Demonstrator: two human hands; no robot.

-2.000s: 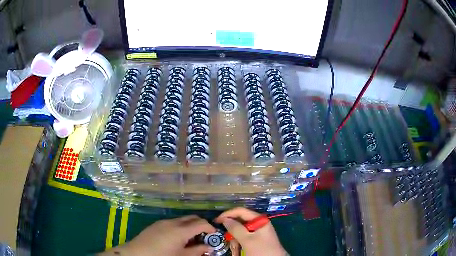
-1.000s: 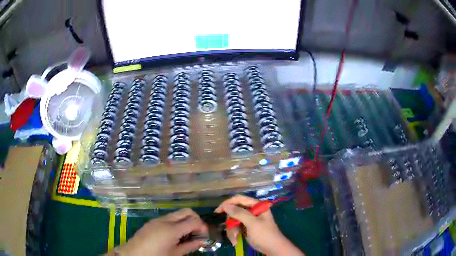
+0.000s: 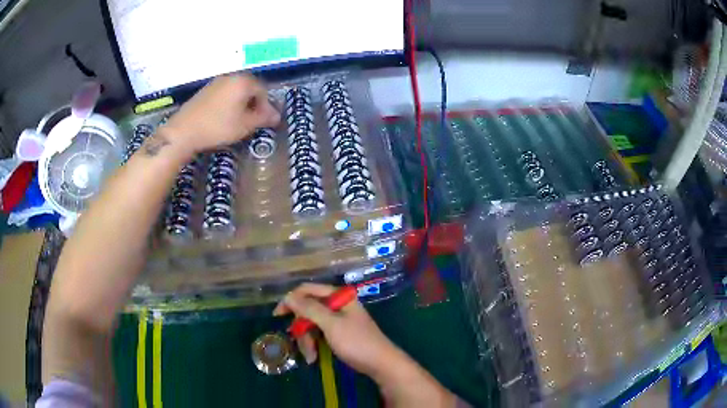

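A round metal component (image 3: 273, 353) lies on the green mat, left of my right hand. My right hand (image 3: 331, 319) holds the red test probe (image 3: 341, 299). Its tip is hidden by the fingers near the component. My left hand (image 3: 227, 111) is over the clear blister tray (image 3: 263, 231), its fingers bent down at the upper part of the partly emptied row. Whether it grips a component is hidden. A silver component (image 3: 261, 147) shows at the near end of that row, just below the fingers. My left forearm covers part of the left rows.
A monitor (image 3: 263, 32) with a green block stands behind the tray. A white fan (image 3: 80, 171) is at left. A second tray stack (image 3: 590, 311) is at right, with a flat clear tray (image 3: 478, 159) behind it. A red wire (image 3: 418, 119) hangs between the stacks.
My left hand has left the component and reached up over the tray. The component now lies on the mat. My right hand still holds the probe. The view has shifted right.
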